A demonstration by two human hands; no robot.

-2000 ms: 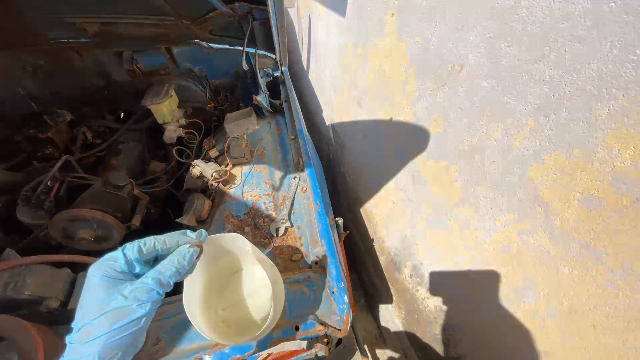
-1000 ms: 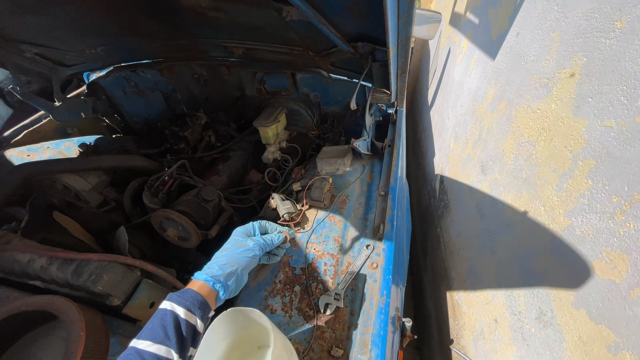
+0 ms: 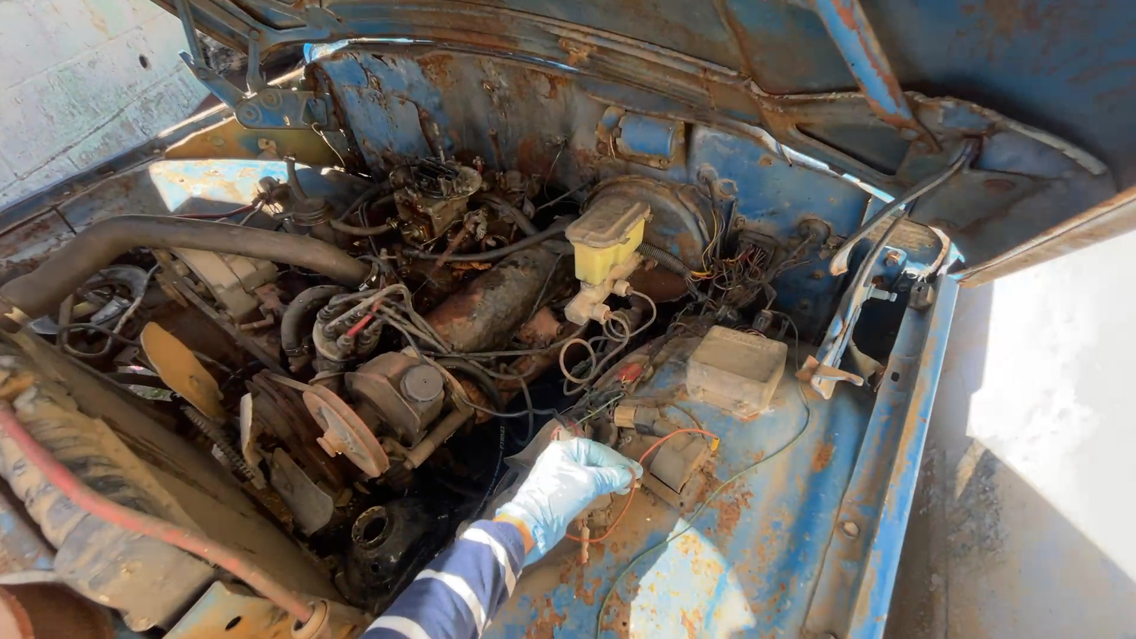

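My left hand [image 3: 577,488], in a light blue glove and a striped dark sleeve, reaches in from the bottom centre. Its fingertips are drawn together beside an orange wire [image 3: 628,510]; whether anything is pinched between them cannot be told. Just behind the fingers, a boxy electrical part [image 3: 679,461] sits on the rusty blue inner fender [image 3: 763,532]. Above the hand stands the yellowish brake fluid reservoir [image 3: 608,240], its lid on, over a master cylinder [image 3: 599,297] with coiled metal lines. My right hand is outside the view.
The engine has a distributor [image 3: 346,333], a pulley [image 3: 346,430], a carburetor [image 3: 435,195] and a thick hose [image 3: 177,240]. A dusty box [image 3: 737,368] rests on the fender. Overhead is the raised hood [image 3: 692,53], with a hinge [image 3: 852,302] at right. A red hose [image 3: 151,524] crosses lower left.
The view has swung left over the engine bay. My left hand has moved away from the white container, which has left the view. The adjustable wrench seen earlier on the fender is also out of view.
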